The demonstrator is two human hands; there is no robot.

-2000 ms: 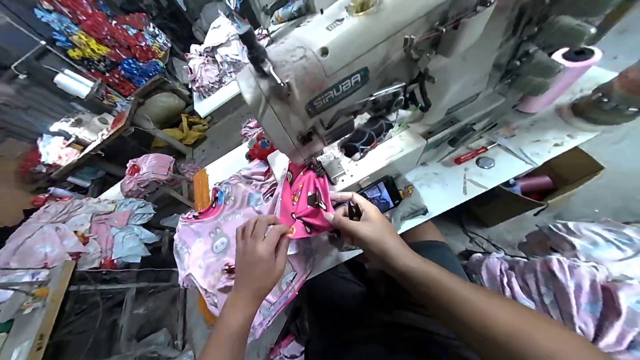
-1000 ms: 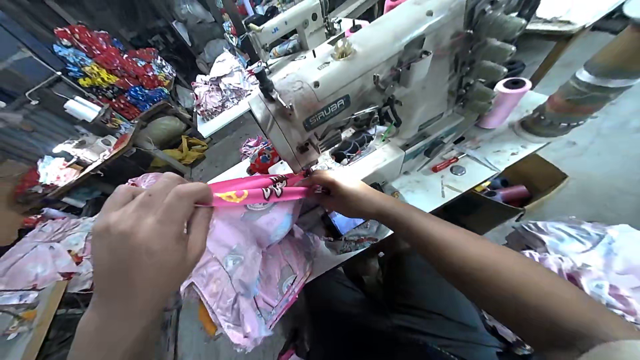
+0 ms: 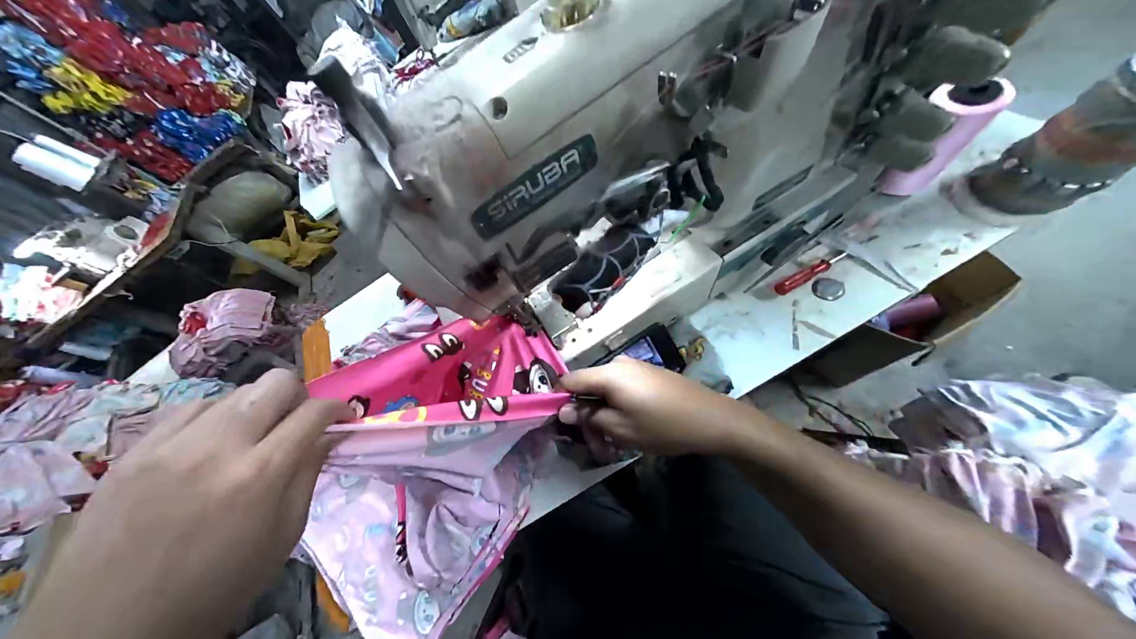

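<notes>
A printed pink fabric garment (image 3: 417, 497), hot pink along its upper part and pale pink below, hangs stretched between my hands. My left hand (image 3: 204, 479) pinches its edge at the left. At the other end of the same edge, my right hand (image 3: 657, 408) grips the cloth between thumb and fingers. The far part of the hot pink cloth reaches the needle area of the Siruba sewing machine (image 3: 435, 169), under its head. Whether the presser foot holds the cloth is hard to see.
A red-handled screwdriver (image 3: 803, 277), a round metal piece (image 3: 828, 288) and a pink thread cone (image 3: 950, 138) are on the machine table (image 3: 763, 346). A phone (image 3: 652, 346) lies beside my right hand. Right of it stands an open cardboard box (image 3: 976, 293). Fabric heaps (image 3: 1021, 461) lie at both sides.
Two seconds ago both hands were close together on the cloth near the needle; my left hand has since moved left and nearer, and the hot pink edge is now stretched between them.
</notes>
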